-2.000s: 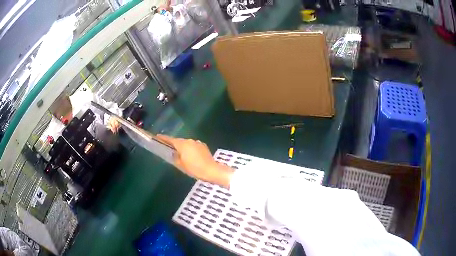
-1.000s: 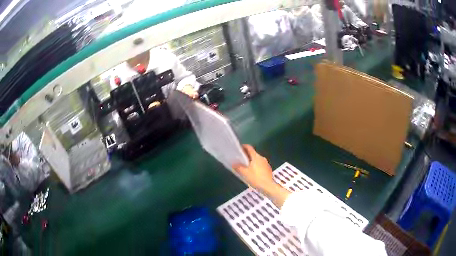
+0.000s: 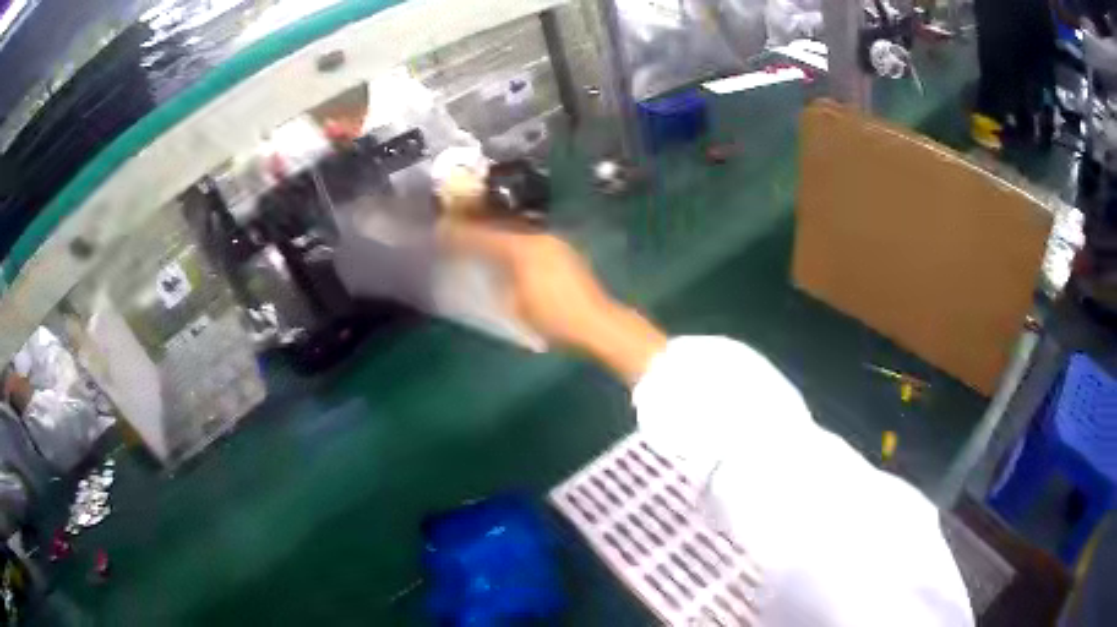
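Note:
My right hand (image 3: pixel 539 276) reaches across the bench from the lower right in a white sleeve. It is blurred and holds a thin pale sheet (image 3: pixel 423 272), also blurred, above the bench. The fingers overlap the sheet's near upper part. A white slotted parts sheet (image 3: pixel 655 524) with rows of dark slots lies flat on the green bench, its right part hidden by my sleeve. My left hand is not in view.
A blue bin (image 3: pixel 492 566) stands left of the slotted sheet. A cardboard sheet (image 3: pixel 913 239) stands upright at right, by yellow tools (image 3: pixel 891 445). A person's hand (image 3: pixel 458 172) is across the bench near a black fixture (image 3: pixel 321 263). A clear box (image 3: pixel 196 374) stands at left; a blue stool (image 3: pixel 1078 423) is at right.
My right hand and the held sheet have moved away from me, up and left in the picture, towards the black fixture. The view has turned left, so the cardboard and stool appear farther right.

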